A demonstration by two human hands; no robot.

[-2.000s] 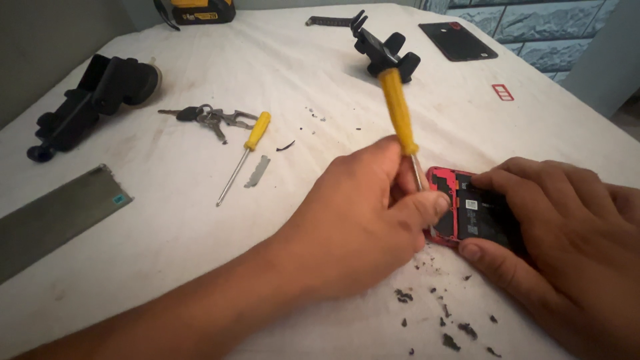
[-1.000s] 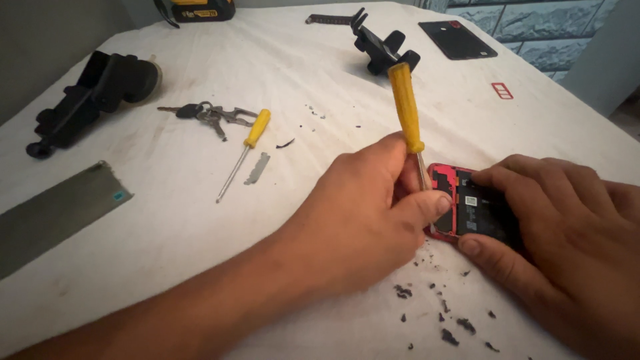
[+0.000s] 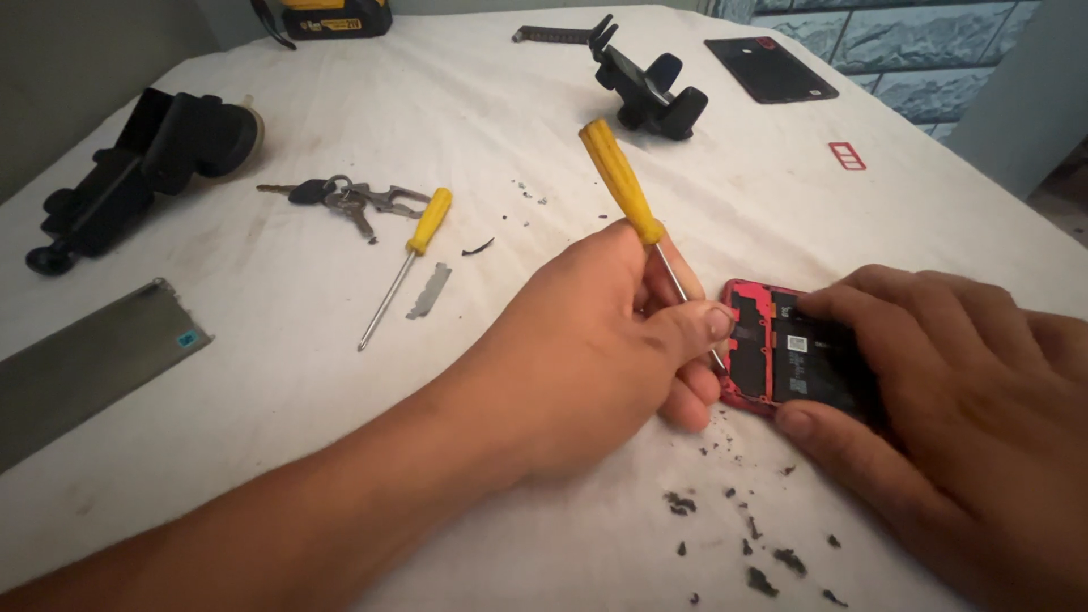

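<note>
My left hand point(image 3: 612, 331) grips a yellow-handled screwdriver point(image 3: 625, 183) by its metal shaft, handle tilted up and to the left. The screwdriver's tip meets the near left corner of an opened smartphone point(image 3: 769, 348) with a red frame. Inside the phone show a black battery and dark parts. My right hand point(image 3: 943, 382) lies over the phone's right part, thumb on the near edge and fingers on the far side, holding it against the white cloth. A second yellow screwdriver point(image 3: 432, 221) lies left of my left hand, beside a thin grey metal strip point(image 3: 429, 291).
Dark scraps point(image 3: 789, 561) lie near the phone. Around the cloth are keys point(image 3: 348, 200), a black phone mount point(image 3: 144, 170), another black holder point(image 3: 650, 89), a grey flat panel point(image 3: 93, 365), a dark back cover point(image 3: 769, 70), a red frame piece point(image 3: 847, 156) and a tool battery point(image 3: 336, 19).
The screwdriver handle has tilted further left than a second ago. Both hands remain at the phone.
</note>
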